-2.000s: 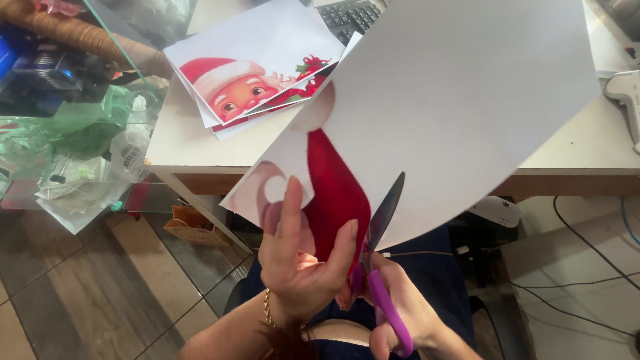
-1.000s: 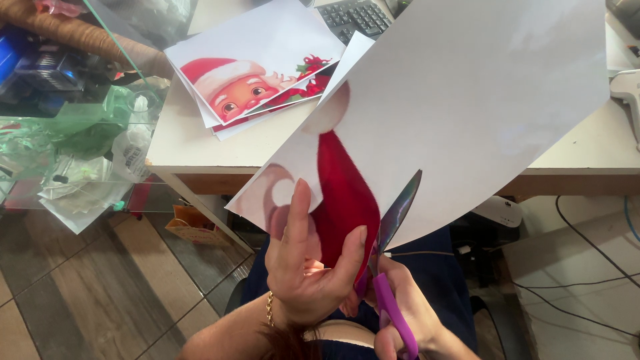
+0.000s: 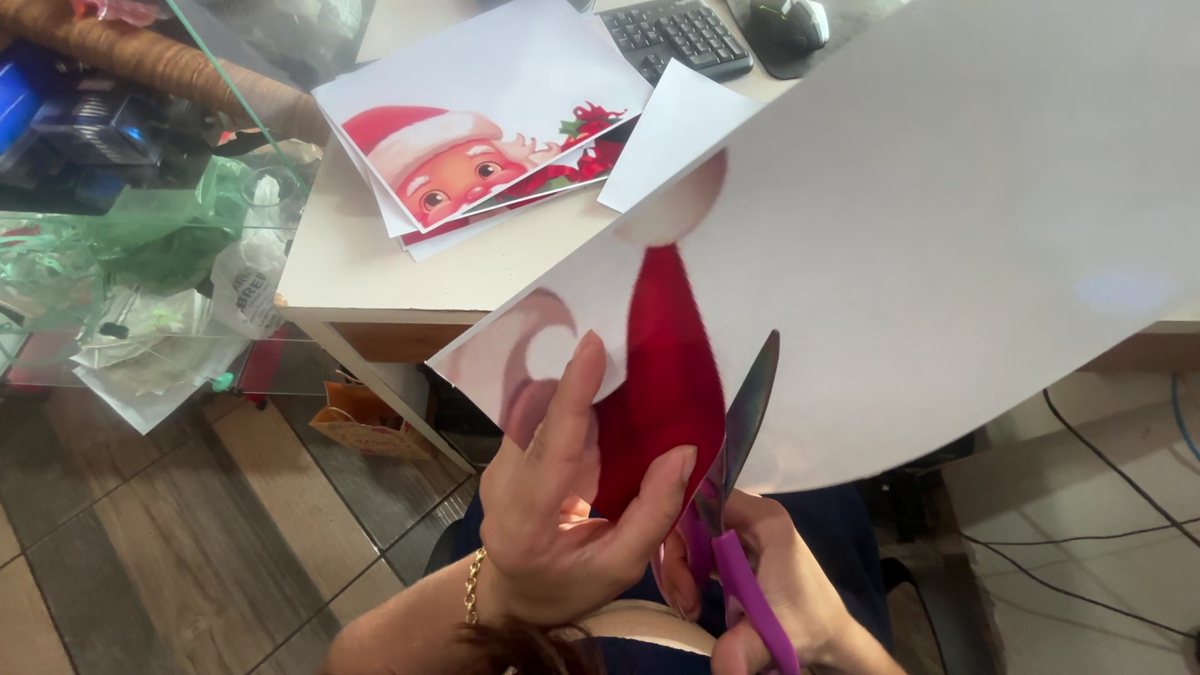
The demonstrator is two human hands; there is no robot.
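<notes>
My left hand [image 3: 581, 506] grips the lower part of a large paper sheet [image 3: 900, 234] printed with a red Santa hat [image 3: 670, 356] and a white pompom. Its thumb and a raised finger lie over the print. In my right hand [image 3: 769, 572] are purple-handled scissors [image 3: 745, 422], their blades parted at the right edge of the red hat, with one dark blade showing above the paper. The other blade is mostly hidden by the sheet. Part of a pale curled moustache is printed on the sheet's left corner.
Printed Santa sheets [image 3: 506, 103] lie stacked on the white desk [image 3: 375, 272], with a keyboard [image 3: 675, 37] and a mouse [image 3: 802, 23] behind. To the left, a glass shelf holds plastic bags [image 3: 169, 234]. A paper bag [image 3: 370, 422] stands below the desk; cables [image 3: 1106, 459] hang at right.
The sheet and both hands have shifted slightly to the right since the earliest frame. The scissors stay at the hat's right edge; my left hand keeps hold of the paper.
</notes>
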